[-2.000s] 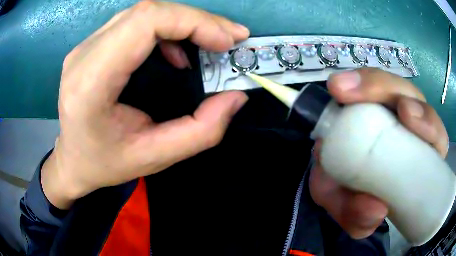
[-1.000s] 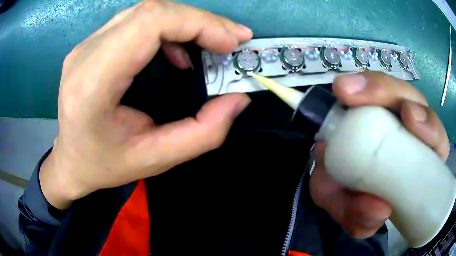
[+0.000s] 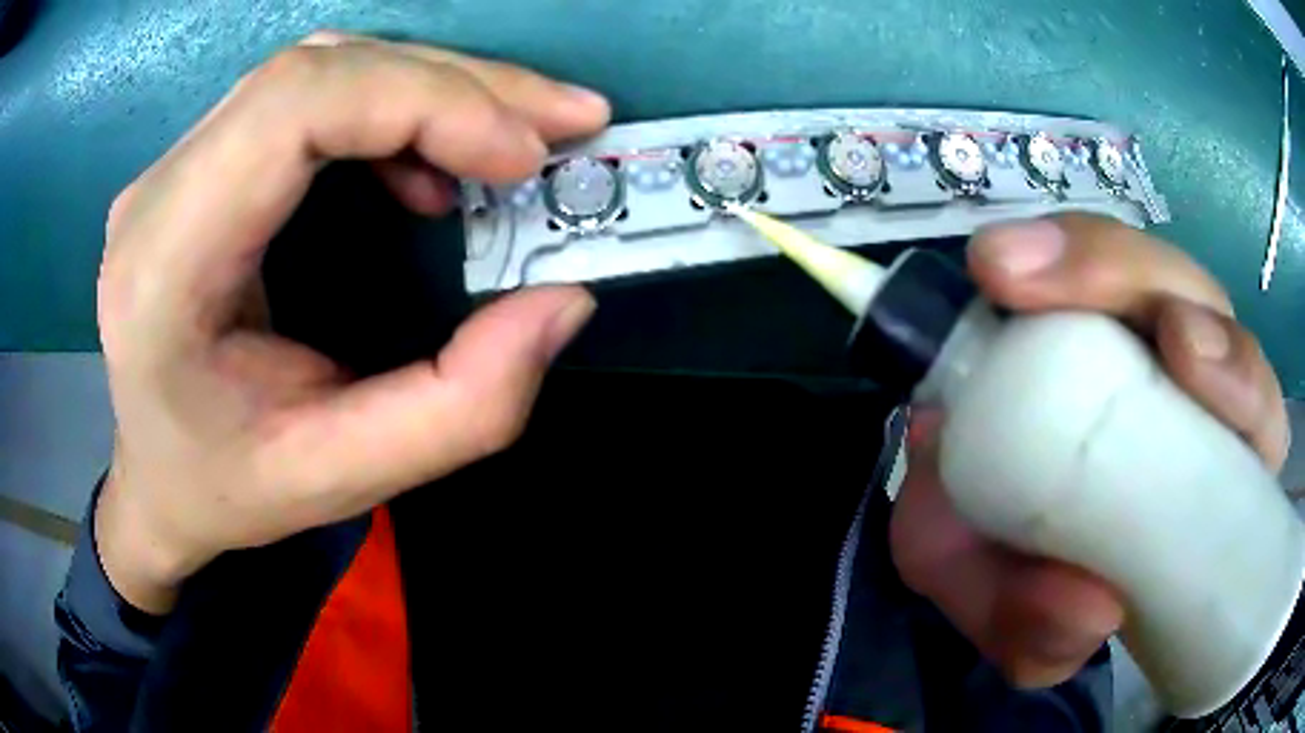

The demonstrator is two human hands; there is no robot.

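Observation:
The component strip lies across the view above the black area, slightly tilted, with a row of several round grey components. My left hand holds the strip's left end between the fingers above and the thumb below. My right hand grips the white glue bottle, tilted up to the left. Its pale yellow nozzle reaches the lower edge of the second round component from the left. Any glue at the tip is too small to tell.
The green bench surface lies behind the strip. A thin white line or stick shows at the far right. The black, grey and orange jacket fills the bottom.
My left hand and the strip have shifted left. The nozzle, earlier at the leftmost visible round component, is now at the second from the left. My right hand has barely moved.

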